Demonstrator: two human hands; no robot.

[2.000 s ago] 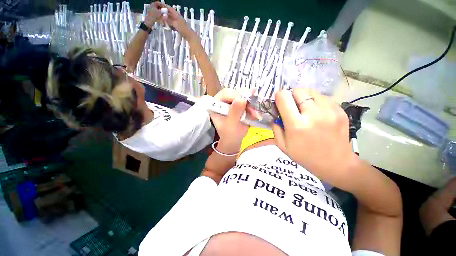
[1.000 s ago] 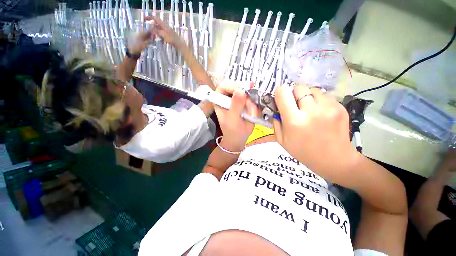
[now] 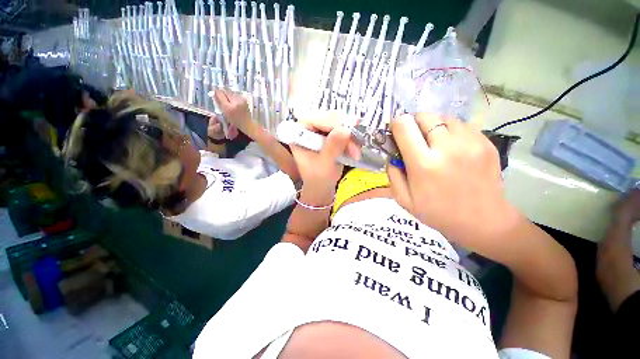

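My left hand (image 3: pixel 324 158) holds a white wand device (image 3: pixel 300 134), its pale end sticking out past the fingers to the left. My right hand (image 3: pixel 449 172) is closed around the pliers (image 3: pixel 379 140); a bit of blue grip shows under the fingers. The silver jaws are at the wand's right-hand part, between the two hands. Whether the jaws are clamped on it cannot be told. The fingers hide much of the wand and the plier handles. Several white wand devices (image 3: pixel 361 66) lie side by side on the pale bench beyond my hands.
A clear plastic bag (image 3: pixel 438 84) with a red line lies right of the wands. A black cable (image 3: pixel 561 102) curves to a dark block (image 3: pixel 502 144). Grey-blue trays (image 3: pixel 588 154) lie on the cream table (image 3: pixel 554 193). A coworker (image 3: pixel 231 186) sits at left; another person's arm (image 3: pixel 617 245) is at right.
My hands stay together with wand and pliers, shifting slightly. The coworker's hands have come down from the bench's far side towards its near edge. The arm at right has moved up beside the trays.
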